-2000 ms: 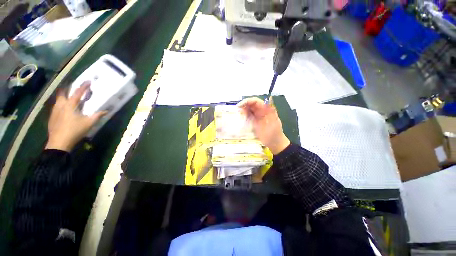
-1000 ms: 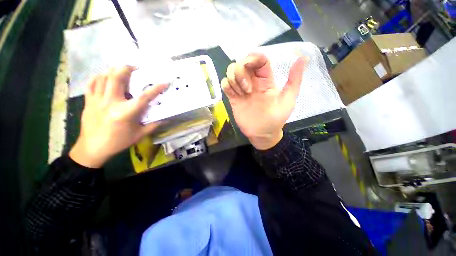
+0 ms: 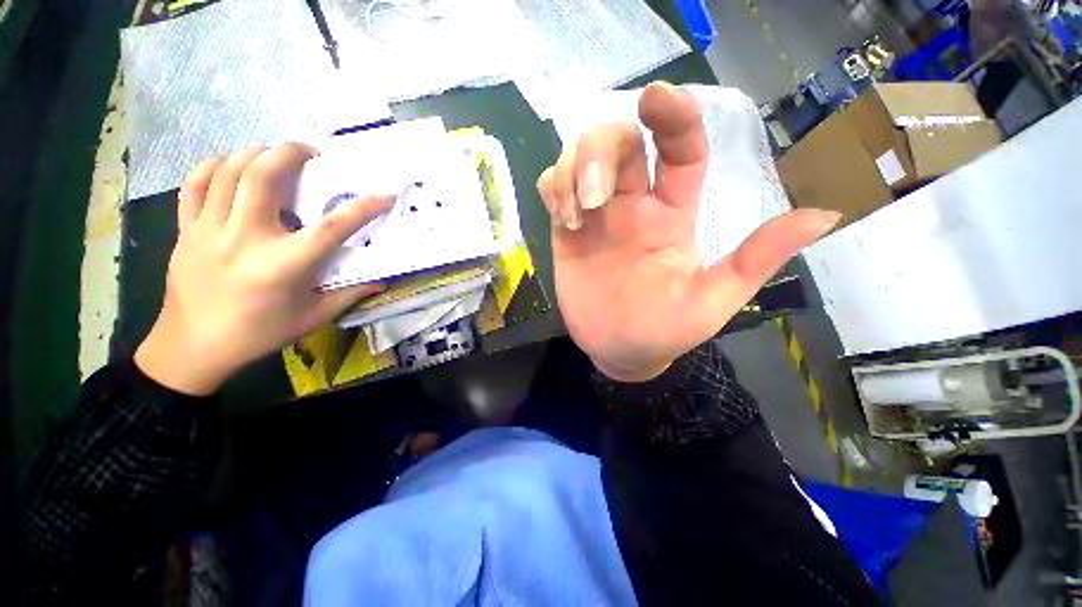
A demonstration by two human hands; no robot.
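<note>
A white power strip housing [image 3: 457,196] with small dark holes and round socket outlines lies on the padded jig [image 3: 409,311], which is edged in yellow-black hazard tape. My left hand [image 3: 255,255] grips the housing's left part, fingers on the far side and thumb over its top face. My right hand [image 3: 659,225] is raised to the right of the housing, palm up, with fingers apart; no screws can be made out in it. A small grey block [image 3: 436,344] sits at the jig's near edge. The thin dark bit of the screwdriver [image 3: 324,36] hangs beyond the housing.
White foam sheets [image 3: 220,89] lie beyond the jig, and another textured sheet [image 3: 742,178] lies at the right behind my right hand. The conveyor's pale edge [image 3: 103,255] runs along the left. A cardboard box [image 3: 884,136], a white panel [image 3: 961,255] and a wheeled metal frame are at the right.
My left hand has brought the housing from over the conveyor onto the jig. My right hand has left the screwdriver tip and opened. The view has shifted right and down.
</note>
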